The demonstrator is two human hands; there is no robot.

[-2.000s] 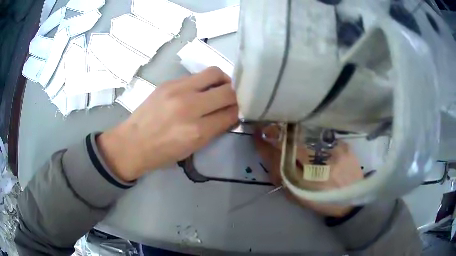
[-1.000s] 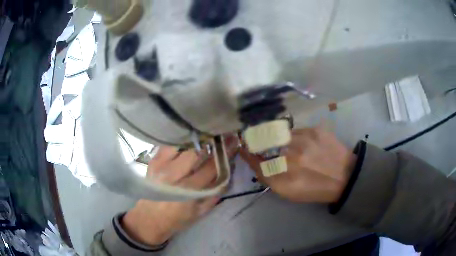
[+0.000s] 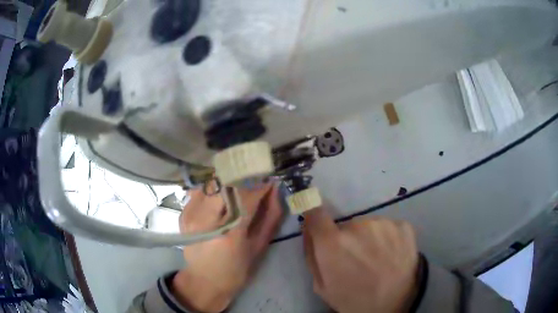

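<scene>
The off-white sewing machine head (image 3: 245, 36) fills the upper left, with its loop-shaped guard (image 3: 52, 183) in front. My left hand (image 3: 223, 244) is at the needle area, partly behind the guard and a ribbed cream knob (image 3: 243, 163); whether it holds fabric is hidden. My right hand (image 3: 364, 260) lies just right of it, fingers bent, with one finger reaching up to the smaller cream knob (image 3: 304, 200). No tool shows in it, but its fingertips are partly hidden. White fabric pieces (image 3: 104, 189) show through and below the guard.
A stack of narrow white strips (image 3: 489, 98) lies on the machine bed (image 3: 367, 171) at the right. A small brown piece (image 3: 391, 114) and dark bits lie nearer the head. A dark outline edges the bed. White ruffled scraps (image 3: 70, 299) are at the lower left.
The view has swung to the right, showing more bed and the strips. My right hand has moved back from the needle area, and the thin metal point seen beside it earlier no longer shows.
</scene>
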